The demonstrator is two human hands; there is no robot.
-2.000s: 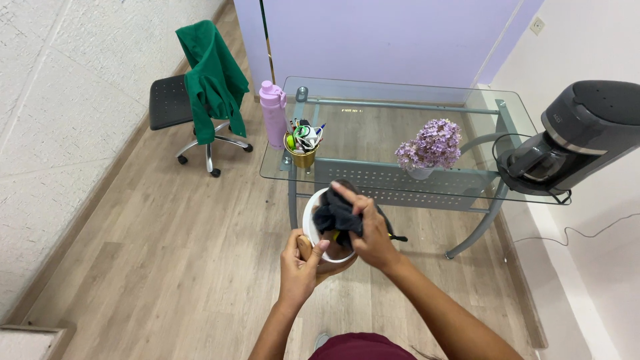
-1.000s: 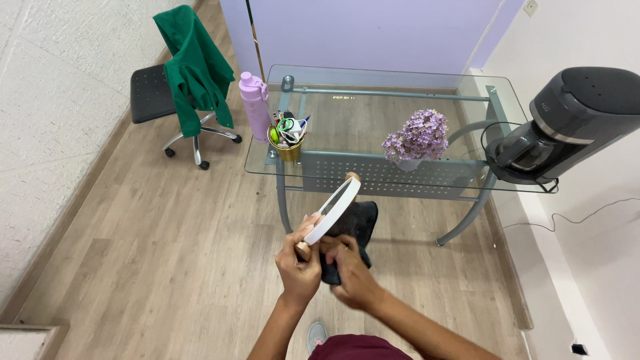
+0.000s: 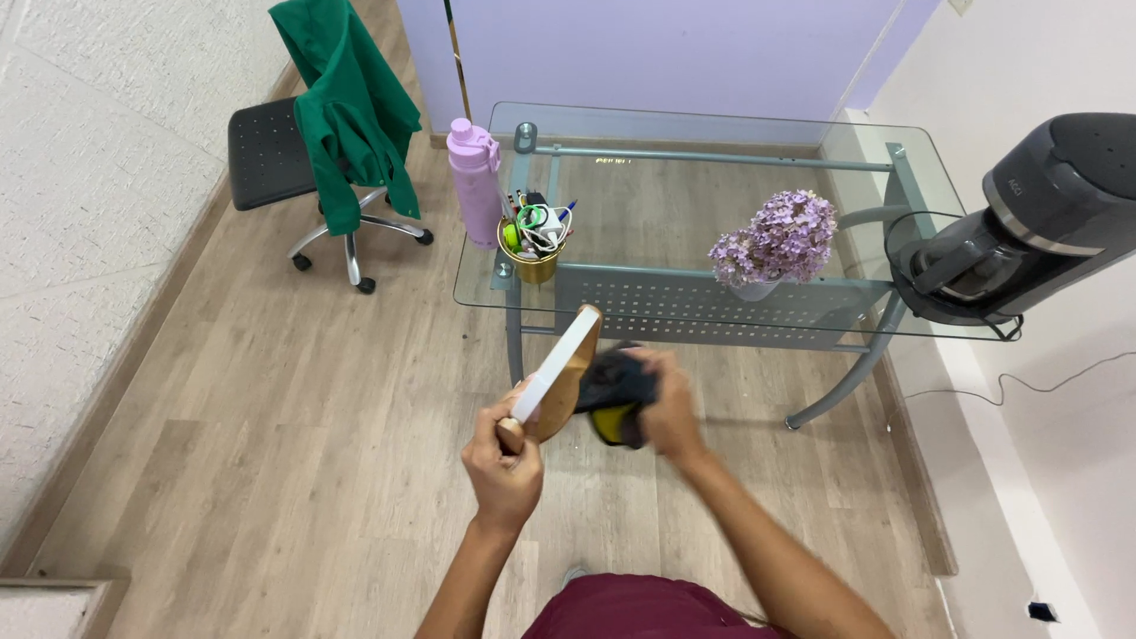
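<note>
My left hand (image 3: 506, 461) grips a round wooden object with a white rim (image 3: 557, 364) and a small wooden handle or knob at its lower end; it is tilted on edge, and its exact kind I cannot tell. Just right of it, my right hand (image 3: 672, 404) holds a dark cloth (image 3: 617, 382) that has a yellow patch and is blurred. The cloth is at the wooden side of the round object; whether they touch is unclear.
Beyond the hands stands a glass desk (image 3: 657, 315) with a lilac bottle (image 3: 477, 186), a gold cup of pens and cables (image 3: 532, 264), purple flowers (image 3: 781, 240) and a black coffee maker (image 3: 1056, 195). A green garment (image 3: 346, 115) hangs over a black chair (image 3: 266, 155).
The round object has turned from showing its open face to standing on edge with its wooden side visible. My right hand and the cloth have moved from over it to its right side.
</note>
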